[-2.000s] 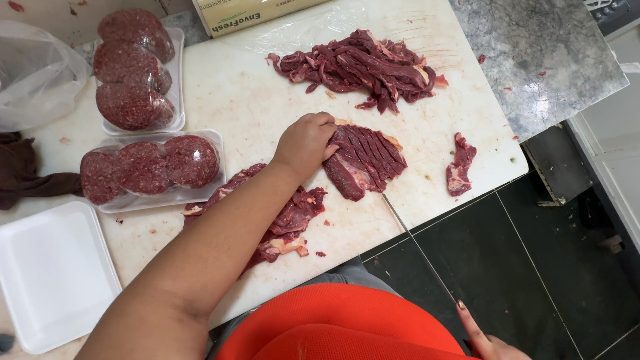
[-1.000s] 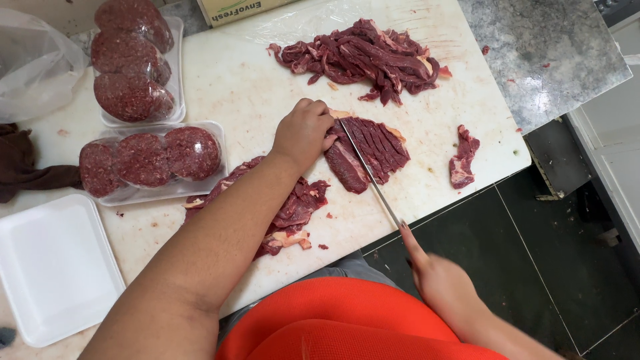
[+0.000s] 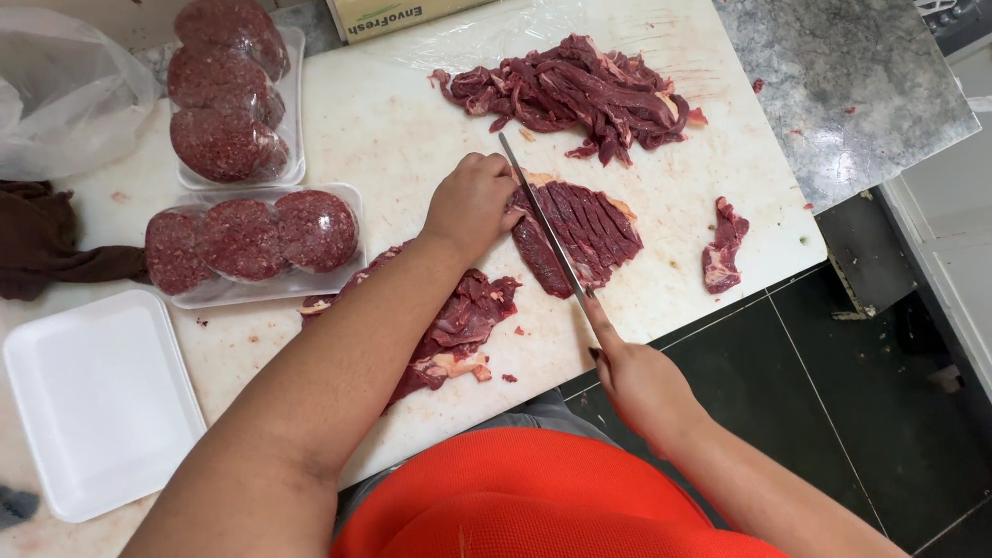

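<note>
A slab of raw red meat [image 3: 593,225], cut into several strips, lies on the white cutting board [image 3: 372,132]. My left hand [image 3: 474,203] presses on its left end with bent fingers. A long knife [image 3: 546,225] is in my right hand [image 3: 639,380], index finger stretched along the blade's back; the handle is hidden in the palm. The blade crosses the meat near its left end, tip pointing up and away. Beyond it lies a heap of meat strips [image 3: 573,93]. More raw meat [image 3: 465,318] is partly under my left forearm. One small piece [image 3: 725,244] lies to the right.
Two wrapped trays of ground meat patties, one upper [image 3: 298,93] and one lower [image 3: 310,291], stand at the left. Near them are an empty white foam tray [image 3: 101,403], a brown cloth [image 3: 46,240] and a clear plastic bag [image 3: 70,93]. A box [image 3: 411,12] borders the board's far edge.
My right hand has come up from the lower right, and the knife blade has moved up over the meat and left across it. My left hand stays at the meat's left end.
</note>
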